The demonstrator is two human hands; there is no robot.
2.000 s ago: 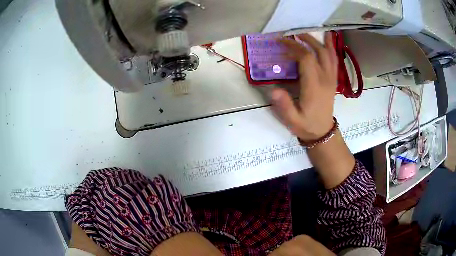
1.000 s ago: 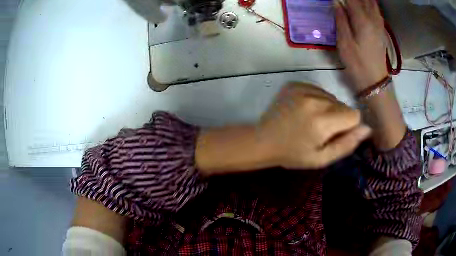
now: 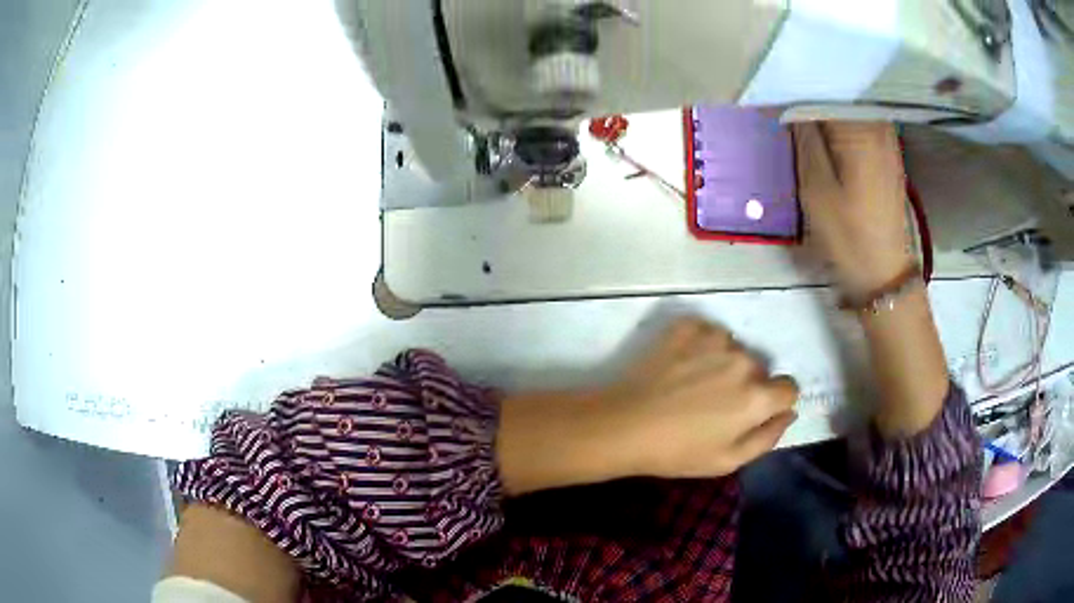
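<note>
A smartphone (image 3: 744, 171) in a red case, its screen lit purple, lies on the cream machine bed plate (image 3: 565, 262) right of the needle area. A thin cord with a red charm (image 3: 609, 127) runs from its left side. My right hand (image 3: 857, 206) lies over the phone's right part, under the machine arm; its fingertips are hidden, so its hold is unclear. My left hand (image 3: 707, 406) is curled, blurred, above the table's front edge; no object shows in it.
The cream sewing machine head (image 3: 660, 53) spans the top. A pale ruler scale (image 3: 100, 406) runs along the white table's (image 3: 200, 236) front edge. Pale pink thread loops (image 3: 1001, 342) hang at the right above a white tray (image 3: 1036, 501) with pink and blue items.
My left hand has come in from out of view to the front edge of the table. My right hand has shifted right across the phone. The camera view has also moved.
</note>
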